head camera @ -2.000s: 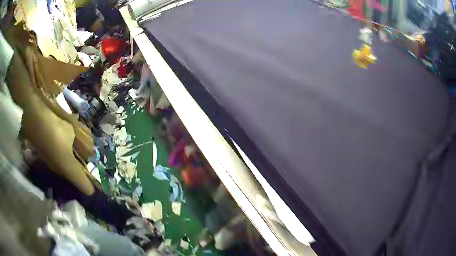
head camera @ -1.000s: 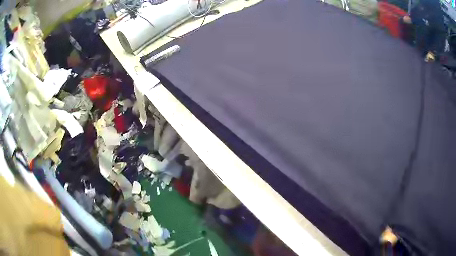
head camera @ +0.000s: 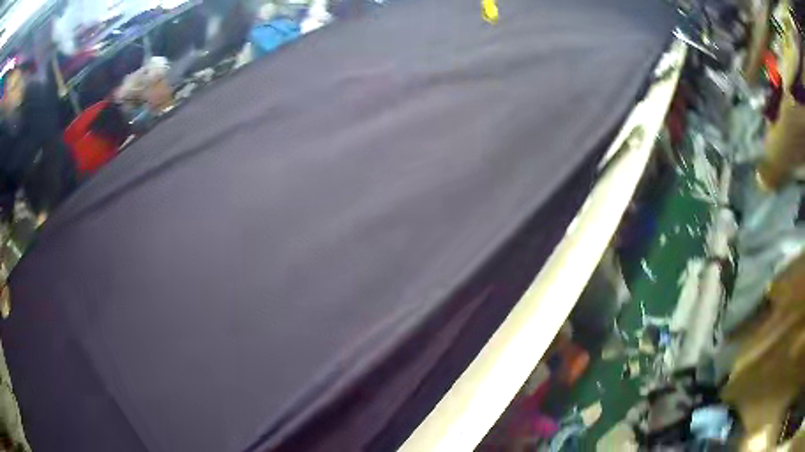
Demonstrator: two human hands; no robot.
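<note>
Dark purple-grey fabric (head camera: 291, 238) covers the table. It has soft wrinkles across its middle and a long raised fold near the lower edge. Its darker layered edge (head camera: 494, 291) lies along the pale table rim (head camera: 530, 322), which runs from bottom centre to upper right. Neither of my hands can be made out. A small tan spot sits at the far left rim of the picture, too small to tell what it is. The picture is blurred.
A person in dark clothing (head camera: 44, 132) stands across the table at upper left, beside a red thing (head camera: 92, 137). A yellow device (head camera: 490, 11) shows at the top. Fabric scraps (head camera: 697, 291) lie over the green floor (head camera: 658, 247) at right.
The view has swung round: the table rim and floor are now on the right, the person on the left. The white roll and the small hand at lower right have left the picture.
</note>
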